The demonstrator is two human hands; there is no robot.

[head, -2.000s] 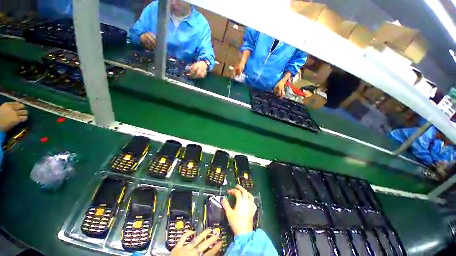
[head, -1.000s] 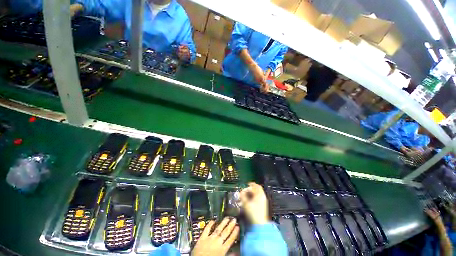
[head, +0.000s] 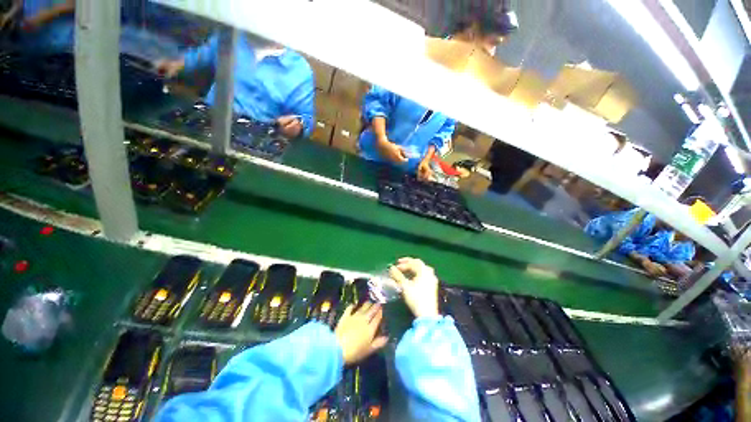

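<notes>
Black keypad phones with yellow side strips lie face up in two rows, one phone in the back row near the middle, in a clear blister tray. My left hand rests with spread fingers on the phone at the right end of the back row. My right hand is just above that phone's top, fingers pinching a small clear glossy film. My left sleeve covers part of the front row.
A glossy black blister tray lies right of the clear tray. A crumpled clear film pile and small red spots are at the left. A white post stands beyond the bench edge. People in blue smocks work across the green belt.
Both hands have moved from the front row to the right end of the back row. My right hand now holds clear film. On the belt at the left, phones in trays have shifted right.
</notes>
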